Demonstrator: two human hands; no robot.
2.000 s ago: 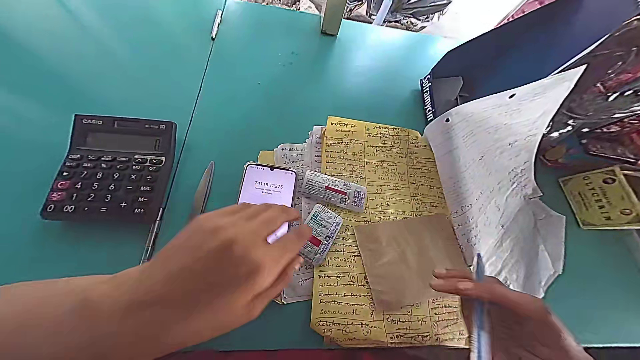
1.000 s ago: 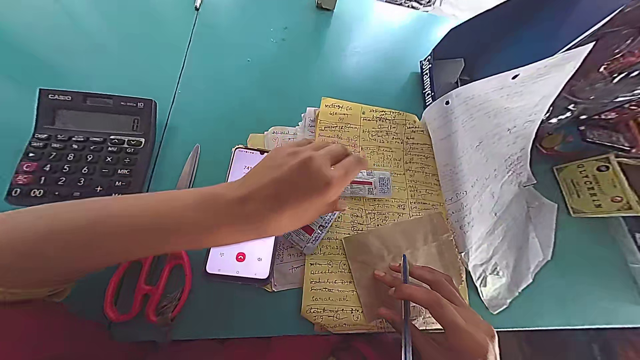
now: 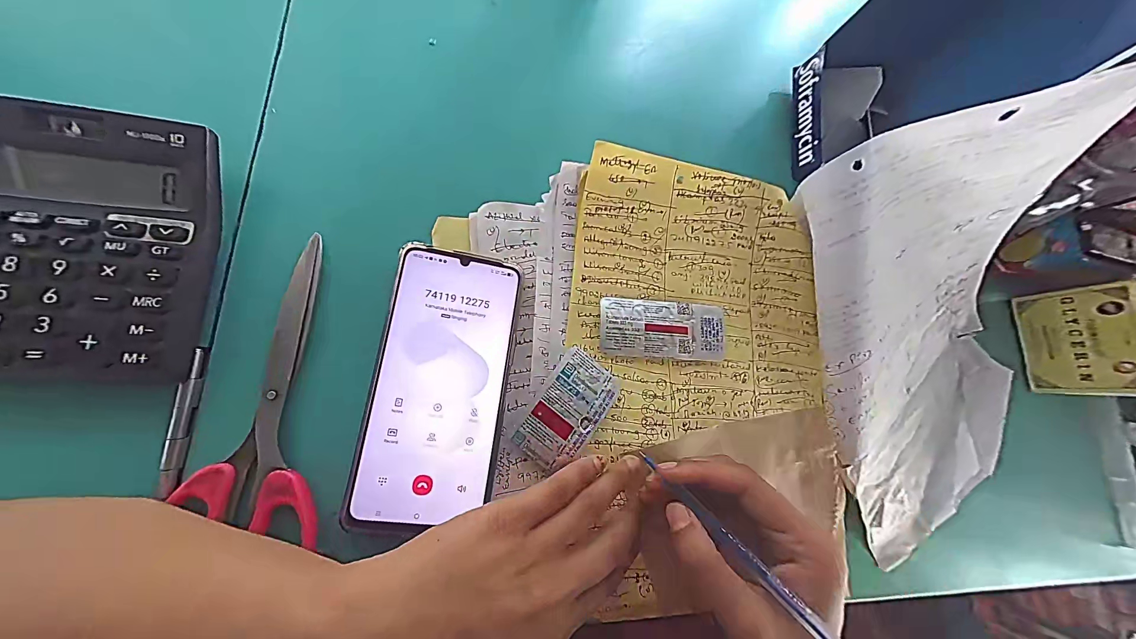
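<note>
My right hand (image 3: 754, 532) holds a blue pen (image 3: 737, 546), its tip near the left edge of a brown paper envelope (image 3: 763, 435). Beside it, my left hand (image 3: 524, 541) lies with fingers together over the yellow handwritten sheet (image 3: 621, 231) and the envelope's edge; whether it grips anything is hidden. Just above the left fingertips rests a tablet blister strip (image 3: 565, 408), and a second blister strip (image 3: 662, 328) lies farther up on the sheet. A smartphone (image 3: 435, 382) showing a call screen lies left of the strips, partly over white papers (image 3: 510, 222).
Scissors (image 3: 271, 399) with red handles lie left of the phone. Farther left are a Casio calculator (image 3: 98, 248) and a pen (image 3: 182, 426). On the right are a torn white sheet (image 3: 896, 266), a dark blue box (image 3: 976, 62) and a yellow glycerin pack (image 3: 1074, 342), on the green table (image 3: 426, 115).
My left hand has moved from over the upper blister strip down beside my right hand, uncovering the strip and the phone's screen. The view has shifted closer.
</note>
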